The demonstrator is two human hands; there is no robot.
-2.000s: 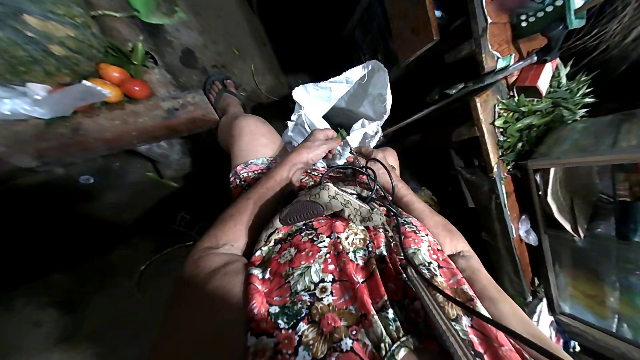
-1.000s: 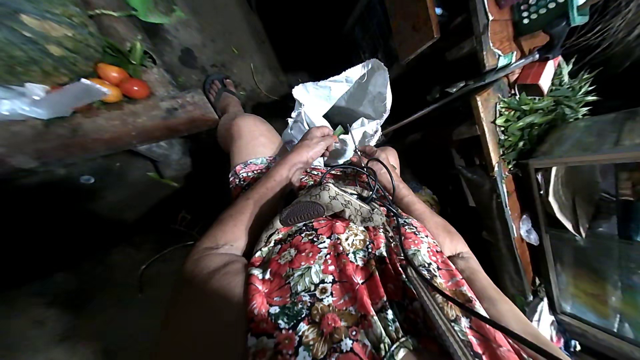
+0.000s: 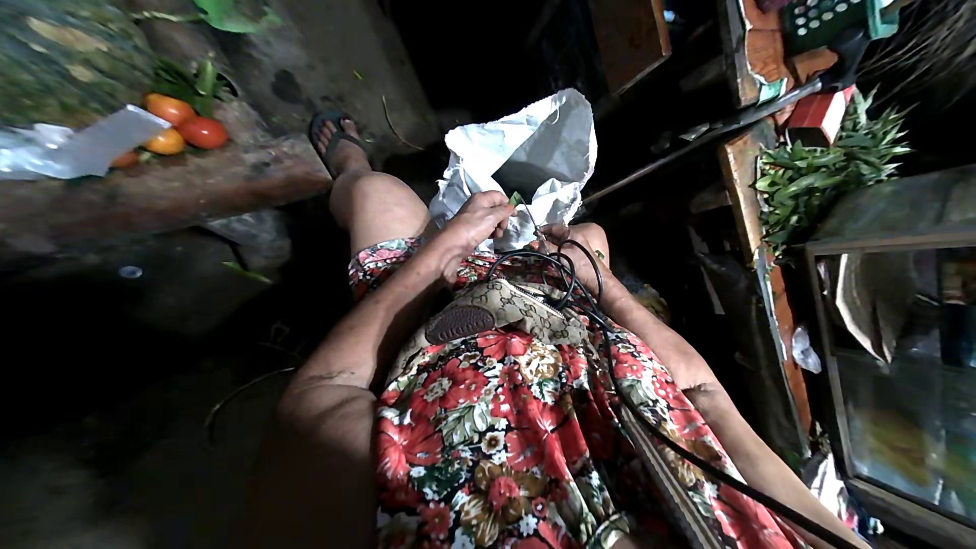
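A white woven sack (image 3: 526, 152) stands with its mouth wide and ragged between my knees. Over its near edge, my left hand (image 3: 484, 217) pinches a small green leaf (image 3: 515, 200) between thumb and fingers. To the right, my right hand (image 3: 568, 248) is curled near a thin stem; what its fingers hold is too small to tell. Loops of black cable (image 3: 564, 267) lie against my right hand and over a patterned waist bag (image 3: 503, 309) on my lap, above the red floral cloth (image 3: 496, 427).
Red and orange tomatoes (image 3: 204, 133) and clear plastic (image 3: 91, 149) lie on a ledge at upper left. At right are a bundle of leafy greens (image 3: 831, 168), a red and white box (image 3: 820, 118), a glass-fronted cabinet (image 3: 900, 381) and a long rod (image 3: 686, 141) slanting toward the sack.
My left hand has shifted slightly, and the green piece at its fingertips has changed position. The sack and waist bag have stayed where they were.
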